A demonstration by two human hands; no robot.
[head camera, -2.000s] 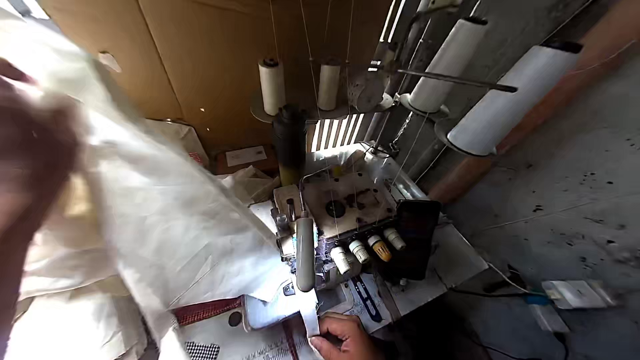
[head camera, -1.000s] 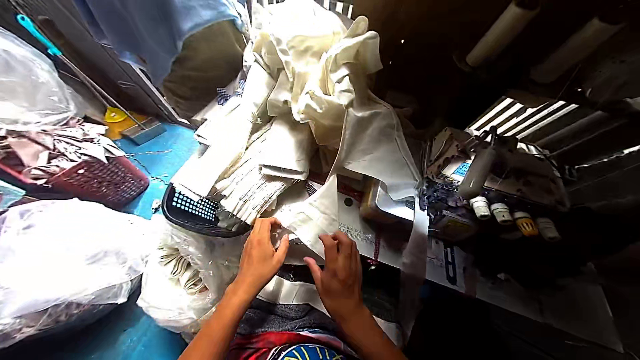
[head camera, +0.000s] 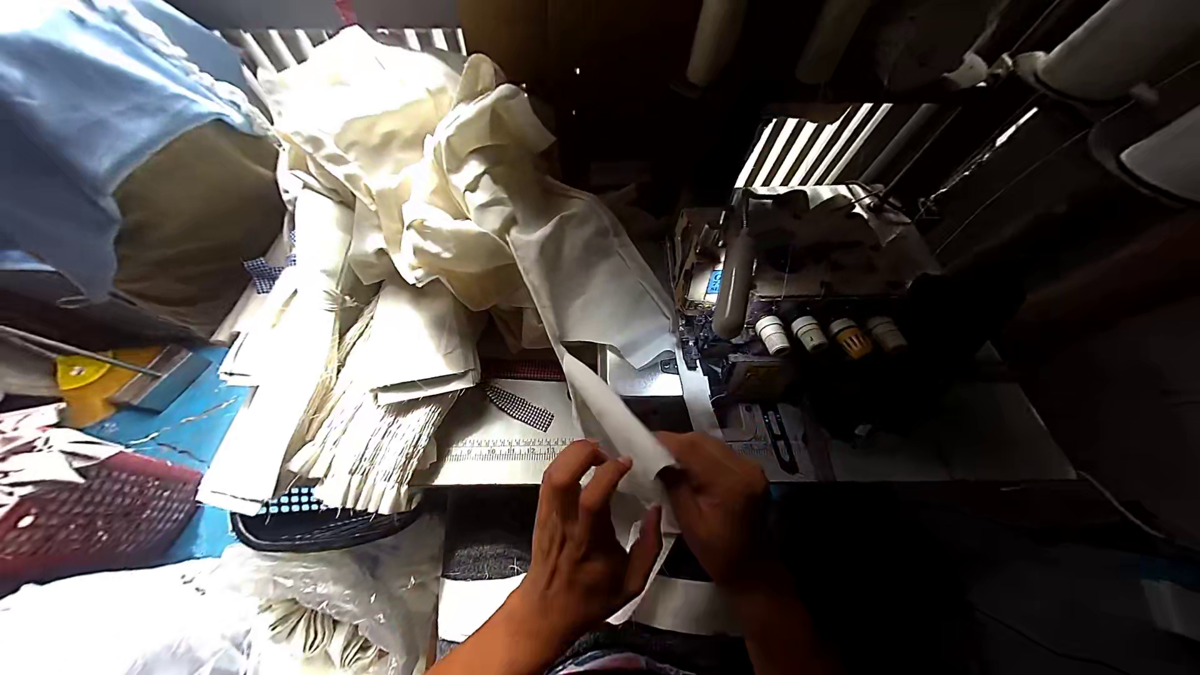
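My left hand (head camera: 591, 539) is at the table's front edge, fingers bent at the edge of a cream fabric piece (head camera: 614, 422). Close beside it on the right, my right hand (head camera: 717, 502) grips the folded edge of the same piece. The fabric runs up and left to a crumpled cream heap (head camera: 487, 187) on the table. Behind my right hand stands an overlock sewing machine (head camera: 797, 253), with a narrow white strip (head camera: 696, 389) hanging down at its presser foot area. A printed ruler scale (head camera: 506, 450) shows on the tabletop left of my hands.
Stacked cream fabric pieces (head camera: 394, 375) lie at left over a black-rimmed basket (head camera: 323, 534). A red plastic basket (head camera: 103, 511) and a dustpan (head camera: 159, 375) are on the blue floor. Plastic bags (head camera: 122, 619) fill the lower left. Thread cones (head camera: 1116, 47) stand at upper right.
Two seconds ago my left hand was raised at the far left and my right hand was by the machine. Now both are together on the cream fabric. The view has swung left.
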